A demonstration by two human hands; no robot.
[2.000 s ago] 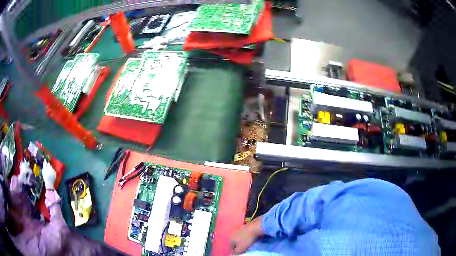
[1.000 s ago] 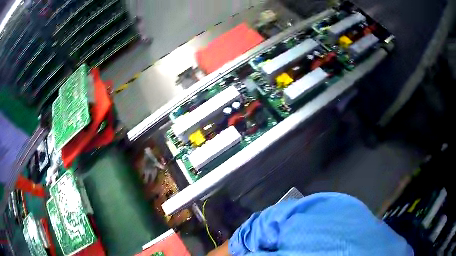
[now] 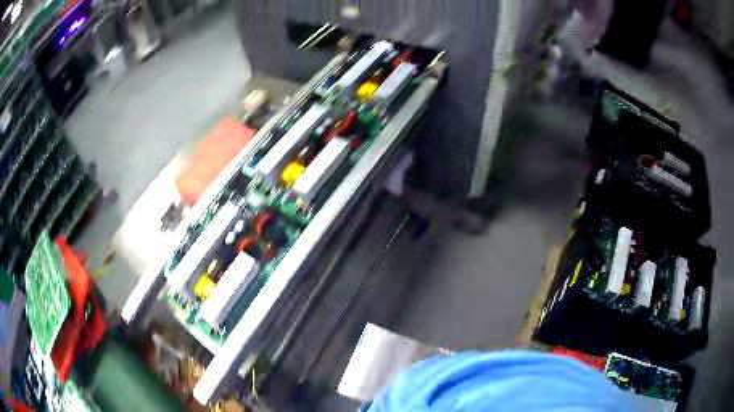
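Note:
A row of populated power boards (image 3: 213, 269) lies between two silver conveyor rails (image 3: 322, 229), left of centre in the head view. The boards carry long pale heatsinks (image 3: 323, 166) and small yellow transformers. A black bin (image 3: 636, 322) at the right holds boards standing with pale heatsinks up, and another black bin (image 3: 680, 181) stands behind it. Neither hand shows; only a blue sleeve is at the bottom edge. The view is blurred.
Red-orange foam (image 3: 214, 158) lies beyond the far rail. A green board (image 3: 47, 294) and red pads are at the left edge. A white sheet-like item (image 3: 378, 362) is beside the sleeve. A grey machine housing (image 3: 386, 24) stands at the rails' far end. Racks are at the far left.
The view has swung right. The bench board, red pad and hand tools have left the picture, and the right-side bins have come in. My hand by the pad is out of view now.

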